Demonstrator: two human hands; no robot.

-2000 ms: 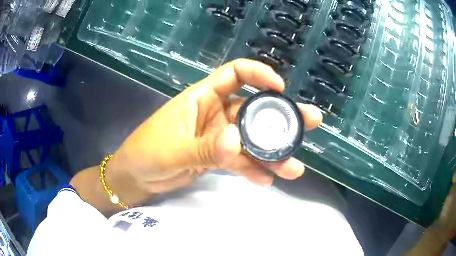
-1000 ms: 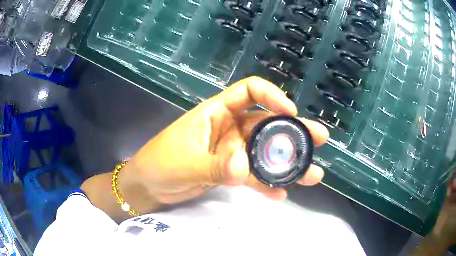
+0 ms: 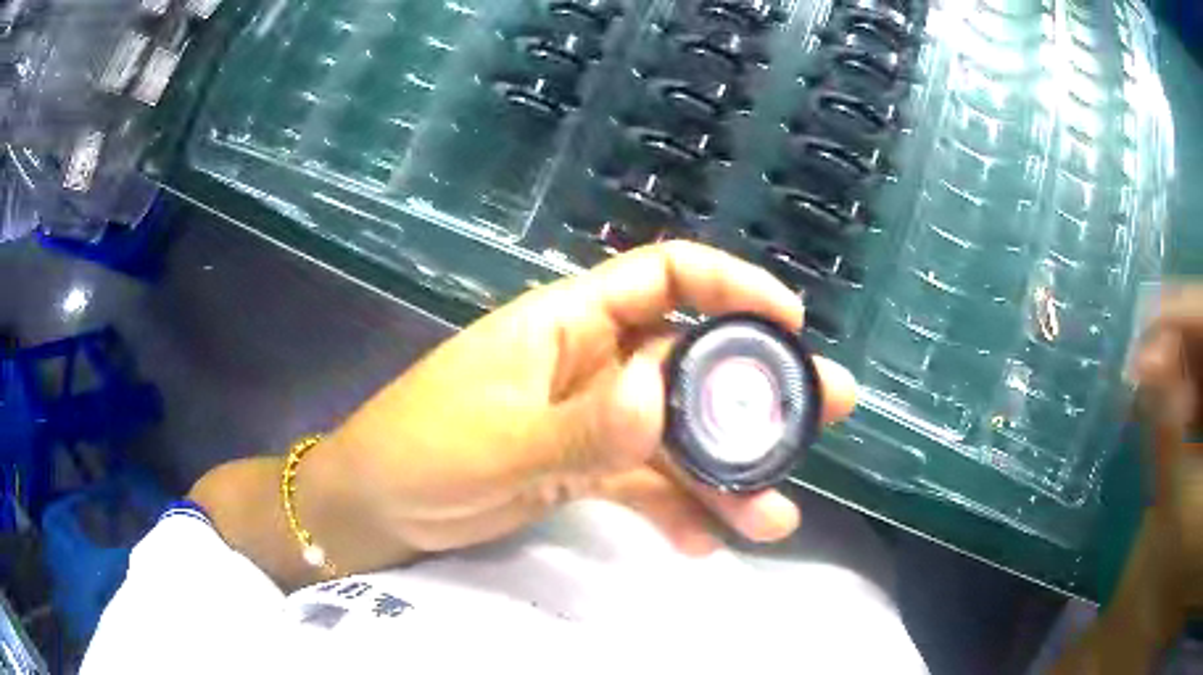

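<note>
A round speaker driver [image 3: 743, 404] with a black rim is held in my left hand [image 3: 528, 396], its clear shiny front facing the camera. A pinkish ring shows through the front. My left thumb and fingers grip it by the rim, above my white-clad lap, near the bench's front edge. My right hand [image 3: 1172, 382] is at the far right edge, blurred and cut off by the picture's edge. Whether it holds anything cannot be told.
A large clear blister tray [image 3: 910, 464] lies on the green bench, with rows of black drivers [image 3: 831, 158] in its middle. A small reddish piece [image 3: 1048, 314] lies at its right. Stacked clear packs [image 3: 82, 158] and blue stools [image 3: 92, 396] are at left.
My left hand keeps its grip; the driver's face has turned slightly and its glare has shifted. My right hand has come further into view at the right edge. The whole view has shifted slightly.
</note>
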